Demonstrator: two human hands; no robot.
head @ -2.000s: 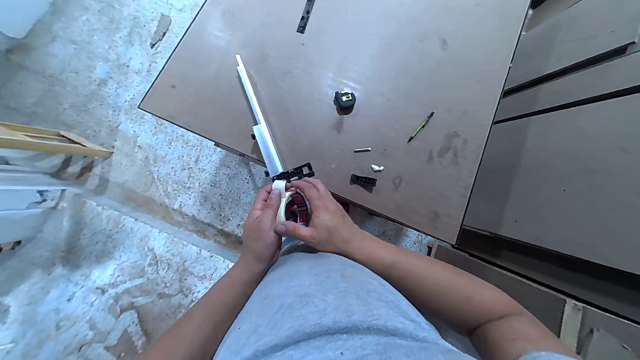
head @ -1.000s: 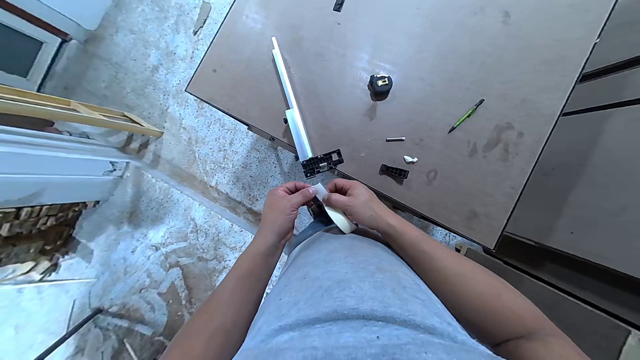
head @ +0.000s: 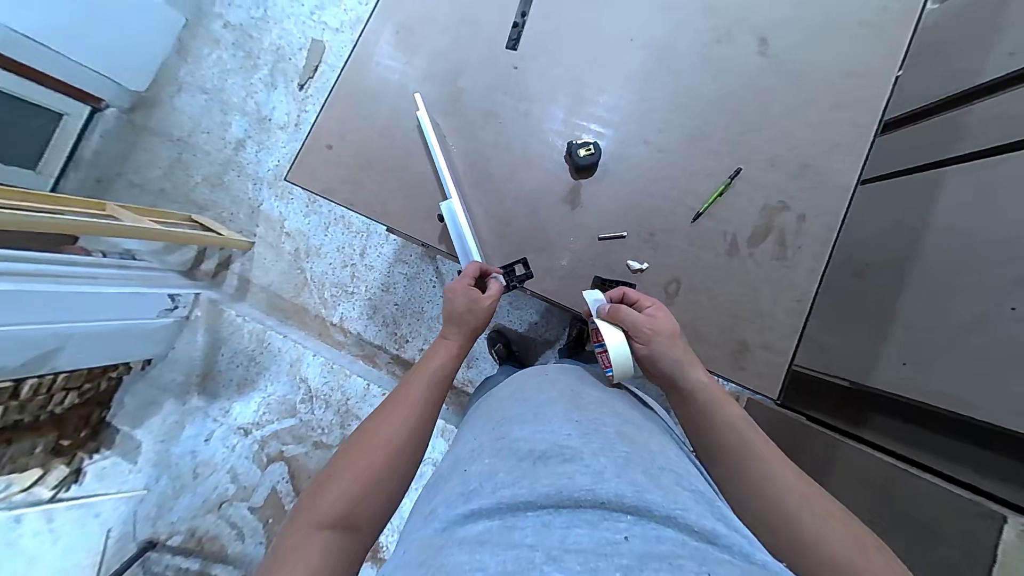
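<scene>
My right hand (head: 650, 336) holds a roll of pale masking tape (head: 617, 352) with a loose end sticking up, just off the table's near edge. My left hand (head: 470, 304) pinches a small whitish piece, probably tape, at the near end of a long white metal profile (head: 450, 192). A black plastic bracket (head: 517, 274) lies beside those fingers. Another black plastic part (head: 613, 284) is partly hidden behind my right hand. On the brown table (head: 672, 96) are a black tape measure (head: 583, 158), a green pen (head: 717, 194), a short metal pin (head: 612, 236) and a crumpled white scrap (head: 637, 266).
A dark perforated strip (head: 518, 24) lies at the table's far side. Brown panels (head: 936, 272) stand to the right. A yellow wooden frame (head: 120, 216) and white boards (head: 88, 312) are at left, above a stained floor (head: 264, 160). My shoes show below the table edge.
My hands were together at the tape roll; now they are apart, the left at the white profile's near end and the right with the roll. A small whitish piece is now between my left fingers.
</scene>
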